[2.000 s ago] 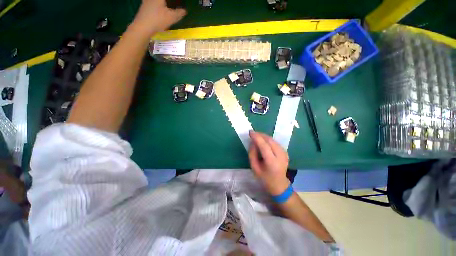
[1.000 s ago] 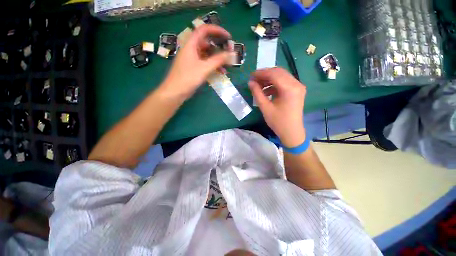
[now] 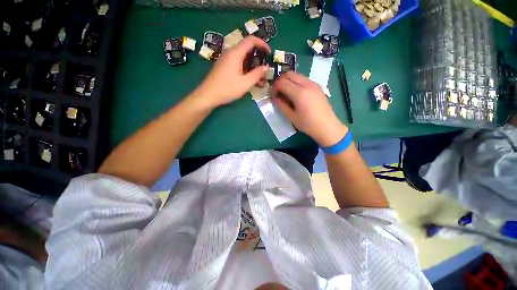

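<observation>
My left hand holds a black watch body with a cream square hanging off its lower right. My right hand is close beside it, fingertips bunched near the cream square; whether they grip anything is hidden. Another watch body with a cream square lies just above my right fingers. A strip, tan above and whitish-grey below, runs under my hands. A second whitish strip lies to the right with a watch body on it.
More watch bodies lie at the upper left of the green mat. A black pocket tray is at left, a blue bin of cream pieces at the back, black tweezers and stacked clear trays at right. A person's sleeve is far right.
My left hand has come back from the far edge with a watch body. My right hand has moved up and left to meet it. The view has shifted too.
</observation>
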